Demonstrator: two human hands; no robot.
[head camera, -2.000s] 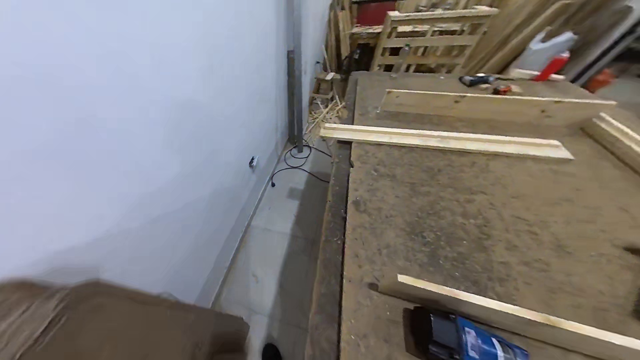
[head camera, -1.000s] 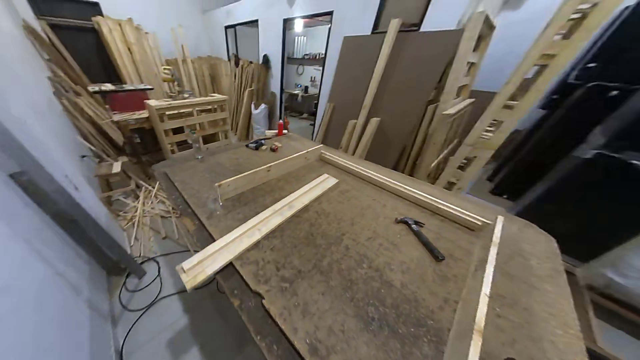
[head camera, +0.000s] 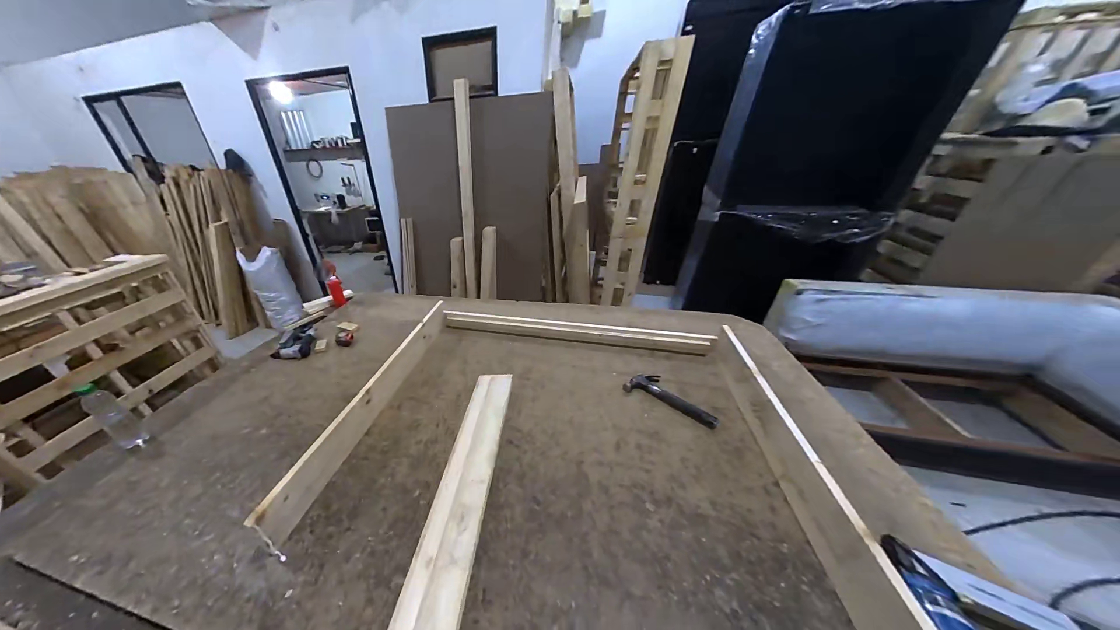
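Observation:
Neither of my hands shows in the head view. On the large worktable (head camera: 560, 525), a left board (head camera: 350, 437) and a right board (head camera: 805, 472) stand on edge. Between their far ends runs a wooden rail (head camera: 577, 332). A loose wooden strip (head camera: 459, 499) with a lengthwise step lies between the side boards, its near end cut off by the frame. The claw hammer (head camera: 672, 401) rests near the right board, its head towards the left. At the lower right, a blue and black object (head camera: 923, 586) is partly visible beside the right board.
A cordless drill (head camera: 296, 343) and a tape measure (head camera: 345, 338) sit at the table's far left. A plastic bottle (head camera: 114, 418) stands near the left edge. Slatted wooden frames (head camera: 96, 350) are beyond it. A plastic-wrapped upholstered piece (head camera: 945, 324) lies at the right.
The view has swung far to the right, from the wall and floor gap to the table's far end. No object has plainly been moved.

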